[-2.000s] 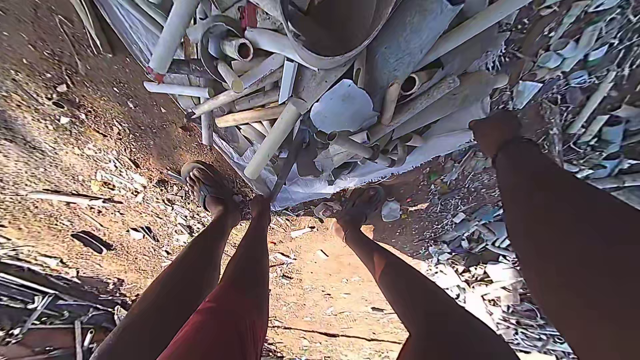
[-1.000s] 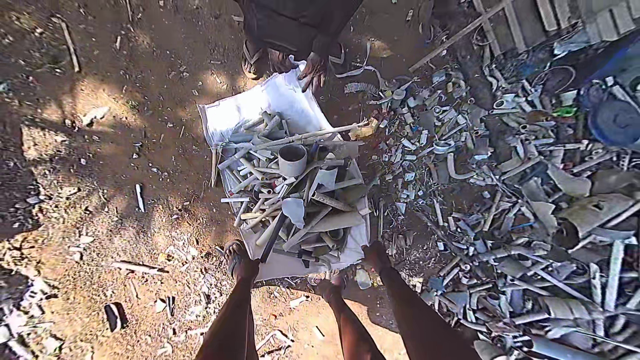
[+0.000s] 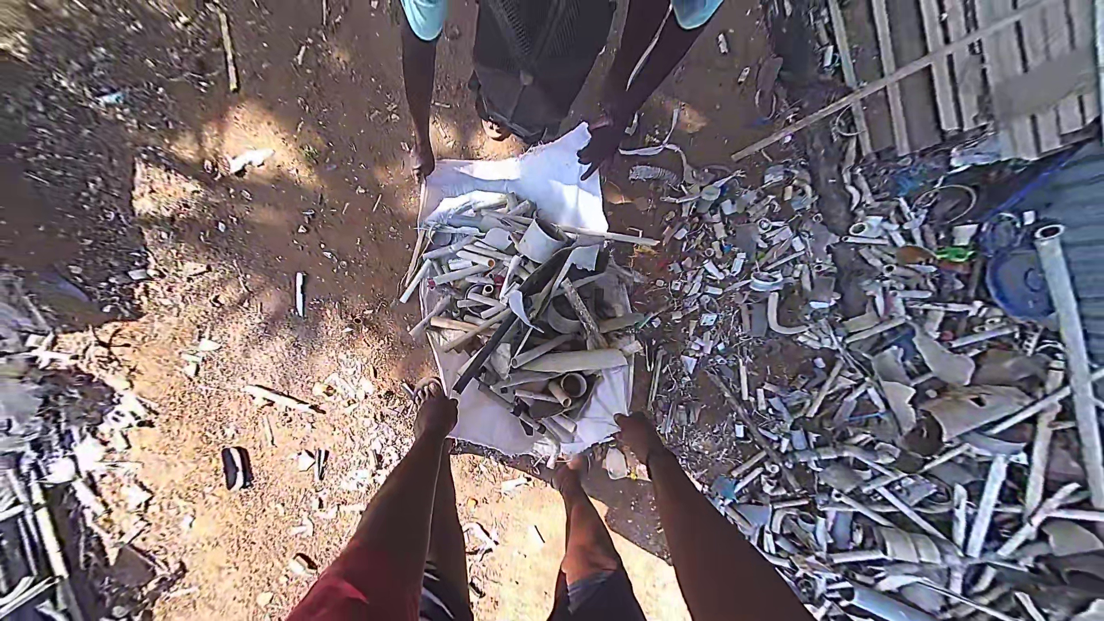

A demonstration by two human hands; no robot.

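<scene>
A white woven sheet [image 3: 483,418] bears a heap of cut plastic pipe pieces [image 3: 552,354], among them a short wide pipe ring [image 3: 541,240] and a long dark strip [image 3: 493,347]. My left hand [image 3: 437,416] is closed on the sheet's near left corner. At the near right corner, my right hand [image 3: 636,434] grips the sheet's edge. Across from me, a person's two hands [image 3: 601,145] are at the far corners, one at each.
Pipe scraps [image 3: 906,483] lie thickly over the ground on the right, near a blue round lid [image 3: 1018,280] and a wooden slatted panel [image 3: 949,78]. More debris [image 3: 69,448] lies at the left. A dark scrap [image 3: 235,468] rests on the dirt.
The view has pulled back a lot from the heap. The other person's second hand now shows at the far left corner. Both my hands remain at the near edge of the sheet.
</scene>
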